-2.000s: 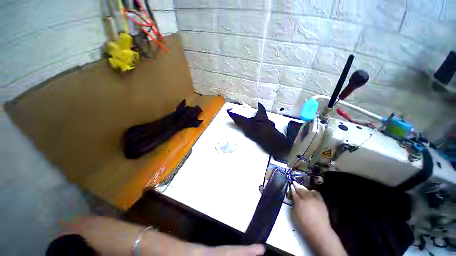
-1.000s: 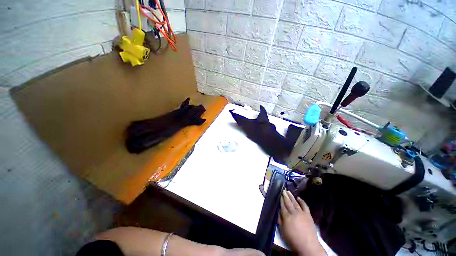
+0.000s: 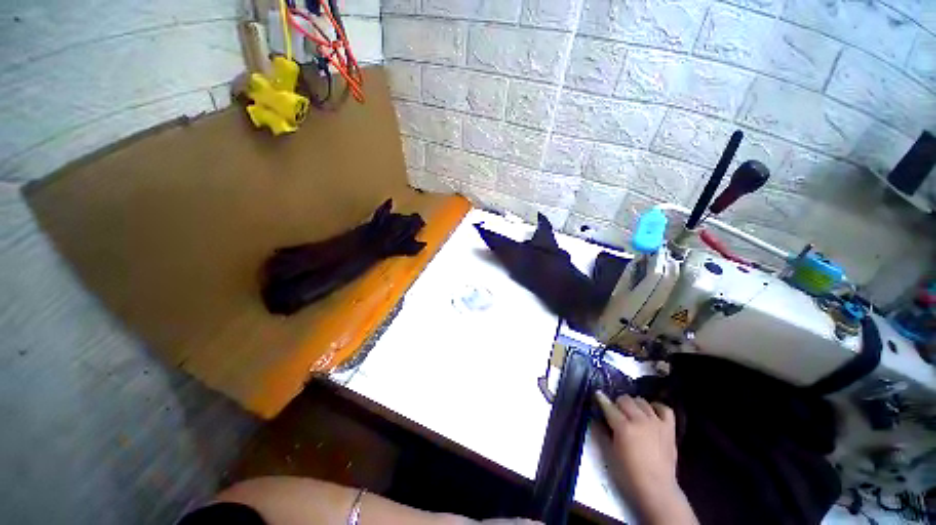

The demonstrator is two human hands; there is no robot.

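A long dark band (image 3: pixel 563 441) runs from under the machine needle down over the table's front edge. My right hand (image 3: pixel 638 431) lies beside it, fingertips pressing on dark cloth just in front of the needle. My left hand (image 3: pixel 503 521) is at the bottom edge by the band's lower end, mostly cut off, so its grip cannot be seen. A large black garment piece (image 3: pixel 754 436) is bunched to the right of my right hand. The white sewing machine (image 3: pixel 765 308) stands over the work; its presser foot is too small to make out clearly.
Small dark cut pieces (image 3: pixel 549 269) lie left of and behind the machine head. A clear round disc (image 3: pixel 473 298) lies on the white tabletop. A dark bundle (image 3: pixel 334 265) rests on the cardboard (image 3: pixel 185 256) at left. A screwdriver (image 3: pixel 741 183) and black rod (image 3: pixel 716 179) stand behind the machine.
The band has narrowed or folded compared with two seconds ago. My right hand drew back, then moved forward again to the needle. My left hand has dropped lower, more out of the picture.
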